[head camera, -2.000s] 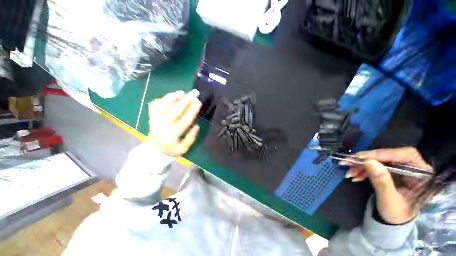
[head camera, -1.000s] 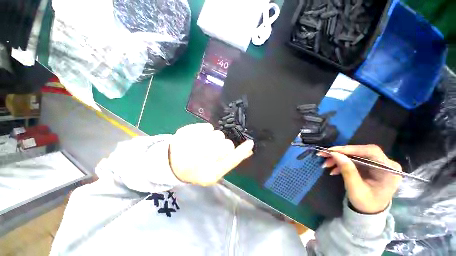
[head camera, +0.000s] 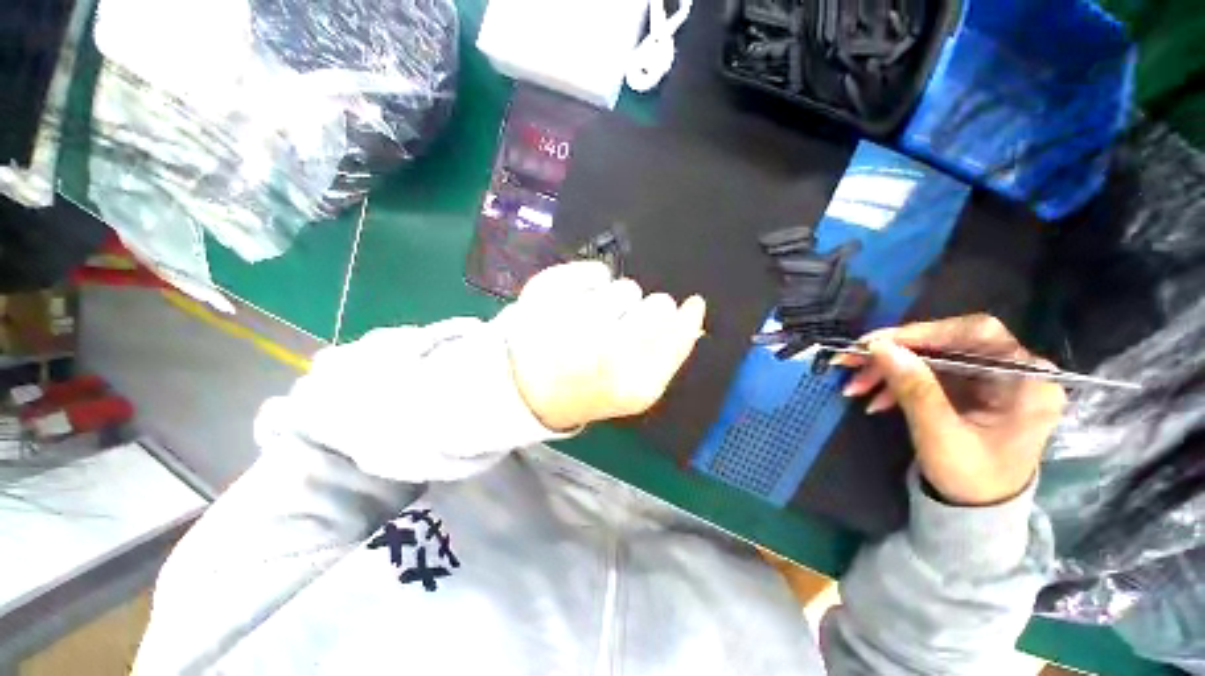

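My right hand (head camera: 971,403) holds thin metal tweezers (head camera: 1018,369); their tips are at the lower edge of a group of small black plastic parts (head camera: 810,284). The parts lie partly on a blue sheet (head camera: 763,429) with a grid of tiny dots. My left hand (head camera: 605,346) is over the left heap of black parts (head camera: 609,248) and hides most of it. Its fingers are curled, and what they may hold cannot be seen.
A lit smartphone (head camera: 522,205) lies on the left of the black mat (head camera: 700,165). Beyond are a white box (head camera: 555,46), a white cable (head camera: 654,53), a black parts tray (head camera: 899,126) and a blue bin (head camera: 1018,99). Clear bags lie left (head camera: 284,119) and right (head camera: 1150,409).
My left hand has moved right from the bench edge over the left heap, its fingers now curled. My right hand stays at the right group with the tweezers. The whole view has shifted.
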